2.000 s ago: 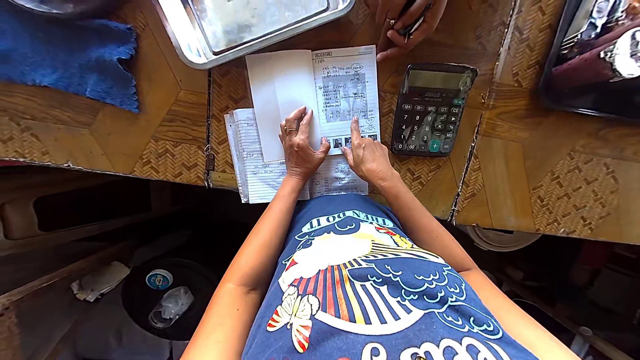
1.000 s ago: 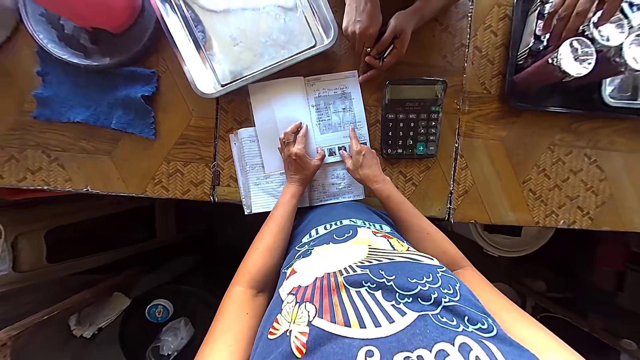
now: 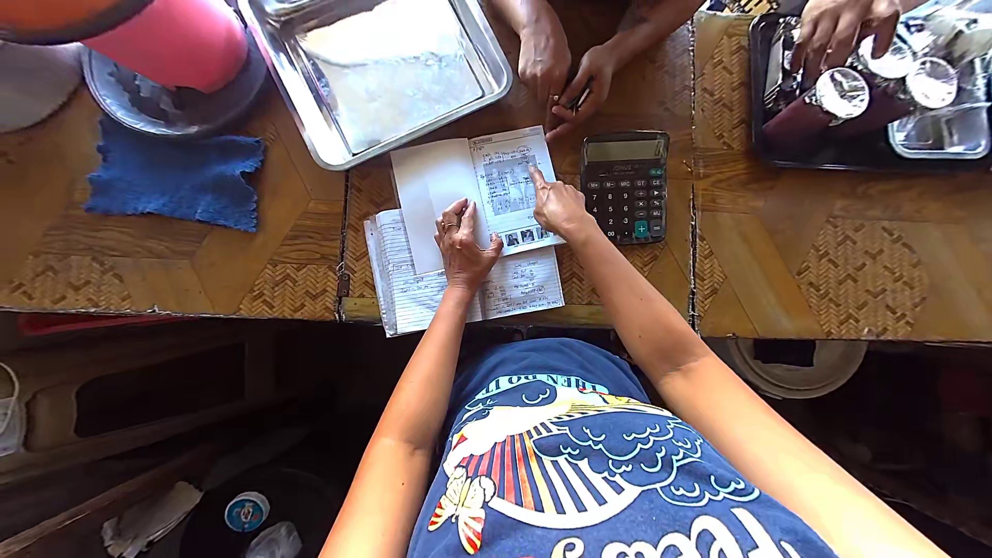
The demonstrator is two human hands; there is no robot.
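A small open notebook [image 3: 434, 186] with handwriting on its right page lies on top of a larger open lined notebook [image 3: 411, 302]. My left hand [image 3: 467, 246] rests on the small notebook near its fold, a ring on one finger, fingers partly bent. The index finger of my right hand [image 3: 559, 205] points at the upper right of the written page; its other fingers are curled, with no object visible in them. Just right of that hand lies a black desk calculator [image 3: 625, 186], its display facing up.
Another person's hands [image 3: 562, 81] hold a dark, thin object beyond the notebooks. A metal tray [image 3: 341, 147] stands upper left, near a blue cloth [image 3: 178, 174] and a pink container [image 3: 186, 46]. At right, another hand [image 3: 845, 31] reaches over a black tray [image 3: 806, 161] with lidded cups.
My right index finger has moved up the written page from its lower part. My left hand stays on the notebook. The hand over the black tray was not in view two seconds ago.
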